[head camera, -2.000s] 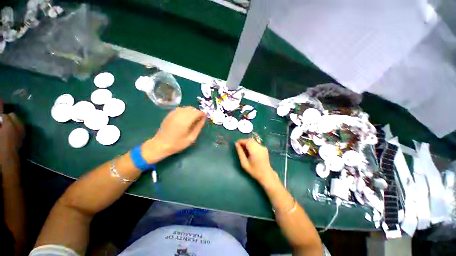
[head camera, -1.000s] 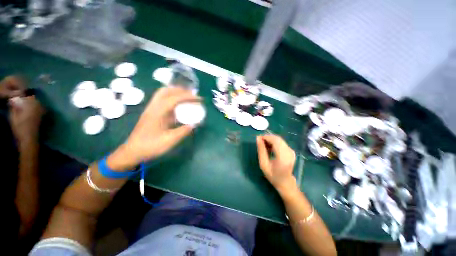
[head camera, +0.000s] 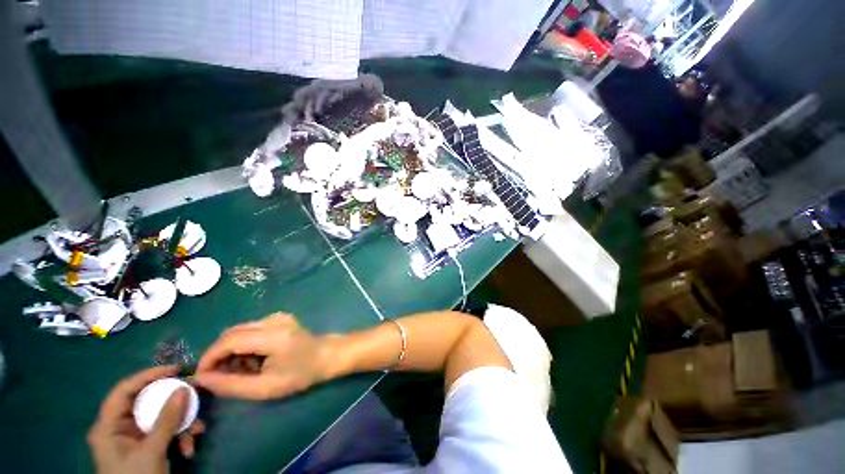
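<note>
My left hand (head camera: 139, 430) is at the lower left and holds a round white disc (head camera: 167, 405), with the thumb on its face. My right hand (head camera: 269, 356) is beside it, thumb and index finger pinched together at the disc's edge; whether they hold a tiny part cannot be seen. Small metal parts (head camera: 173, 354) lie scattered just beyond the hands, and another small scatter (head camera: 248, 275) lies further off. Wired discs (head camera: 153, 298) with yellow and dark parts are heaped at the left.
A larger pile of wired discs (head camera: 394, 199) lies at the centre back, with long white strips (head camera: 519, 153) to its right. A grey upright (head camera: 56, 139) stands at the left, and paper sheets (head camera: 213, 32) hang above. Cardboard boxes (head camera: 695, 380) and a person (head camera: 649, 97) are at the right.
The view has swung right. The disc in my left hand was lifted one second ago; it is now low at the lower left, and my right hand has come up beside it.
</note>
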